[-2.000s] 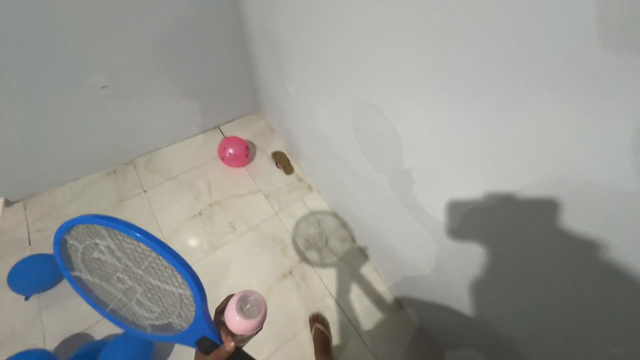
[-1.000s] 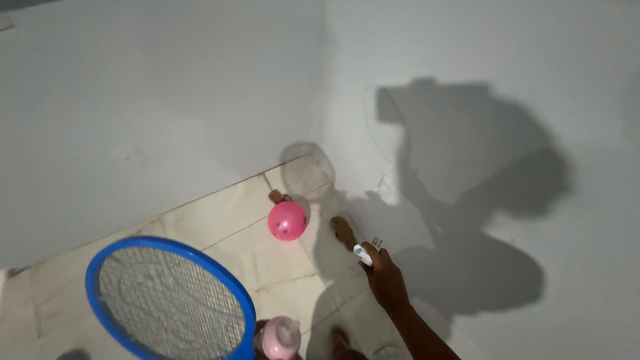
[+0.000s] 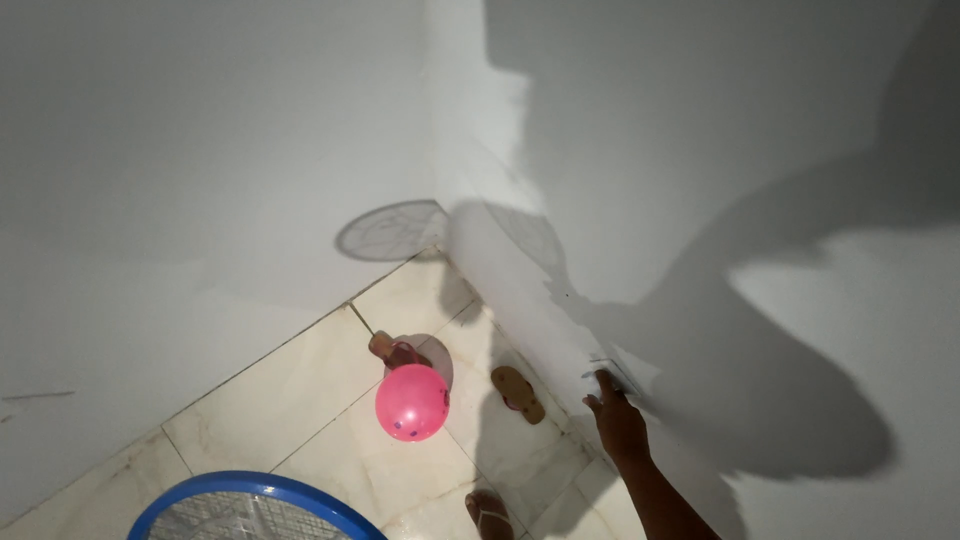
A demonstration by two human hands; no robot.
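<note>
My right hand (image 3: 621, 424) reaches to the right wall, its fingers at a small pale wall fitting (image 3: 611, 369), which looks like a socket or switch plate. The fingers partly cover the fitting, and I cannot tell whether a small white item is between them. At the bottom left shows the upper part of a blue-framed electric mosquito racket (image 3: 255, 484) with a wire mesh. Its handle lies below the view, and my left hand is not visible.
A pink balloon (image 3: 412, 403) is near the wall corner, with a flip-flop (image 3: 382, 346) partly behind it. Another brown flip-flop (image 3: 517, 394) lies by the right wall. A foot in a sandal (image 3: 489, 514) stands on the tiles. Shadows fall across both walls.
My right hand, absent two seconds ago, held a small white item one second ago and is now at the wall fitting. The left hand's pink bottle has left the view.
</note>
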